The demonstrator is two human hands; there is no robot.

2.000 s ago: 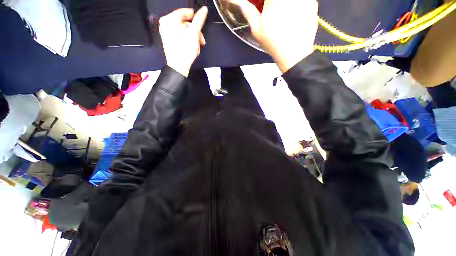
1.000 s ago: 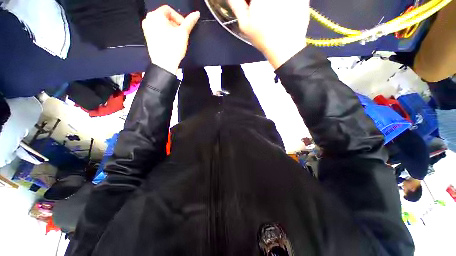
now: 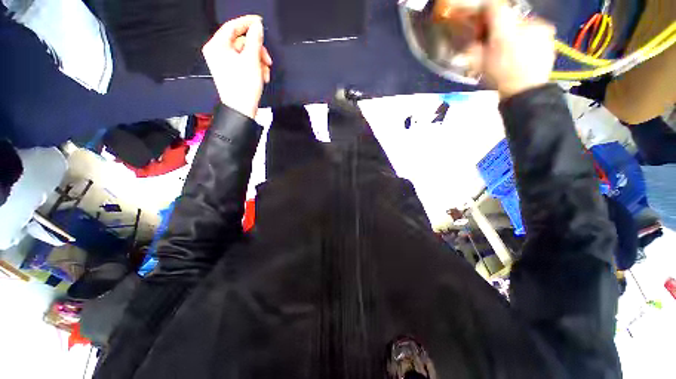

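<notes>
A black fabric piece [image 3: 322, 20] lies flat on the dark navy table cover [image 3: 296, 78], cut off by the top edge. My right hand [image 3: 519, 52], blurred, is closed on the handle of the steam iron [image 3: 445, 48], to the right of the piece. My left hand [image 3: 241, 63] is just left of the piece, fingers curled with thumb and fingertips near each other; I cannot tell if it holds anything. A stack of black cut pieces [image 3: 159, 37] lies to the left of my left hand.
Yellow hoses [image 3: 608, 69] run from the iron to the right edge. Orange-red loops [image 3: 591, 35] lie near them. A pale fabric pile [image 3: 74, 37] is at far left. A brown roll [image 3: 646, 81] is at the right end. Blue crates [image 3: 504, 181] stand on the floor below the table.
The iron and my right hand have moved right, and the black piece now shows uncovered between my hands. My left hand has stayed near its place.
</notes>
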